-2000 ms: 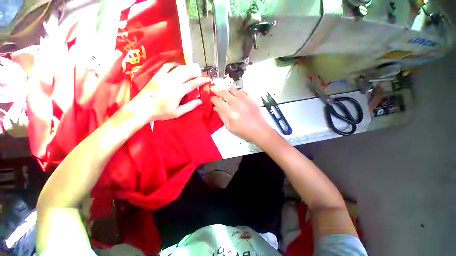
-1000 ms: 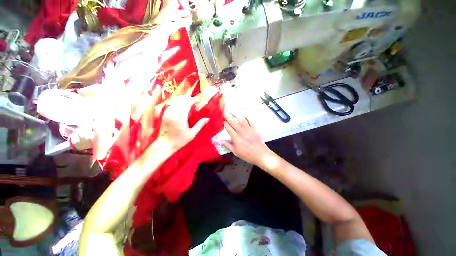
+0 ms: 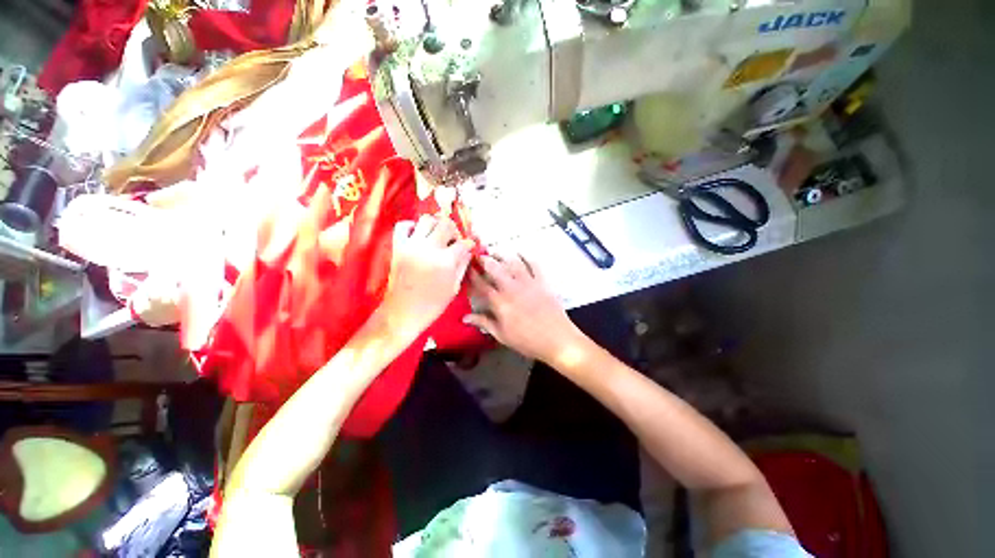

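Note:
The red fabric piece with gold lettering lies on the table left of the needle area and hangs over its front edge. My left hand rests on the fabric with its fingers pinching the edge. My right hand meets it there, fingertips and thumb at the same edge. Both hands are in front of the presser foot area of the cream sewing machine. Glare hides the needle and any trim under it.
Thread snips and black-handled scissors lie right of my right hand. A small parts tray is at the table's right end. Olive-gold strips lie at upper left. A chair stands at lower left.
My left hand has moved from lying spread on the red fabric to gripping its edge. My right hand has closed in beside it. The view has shifted a little.

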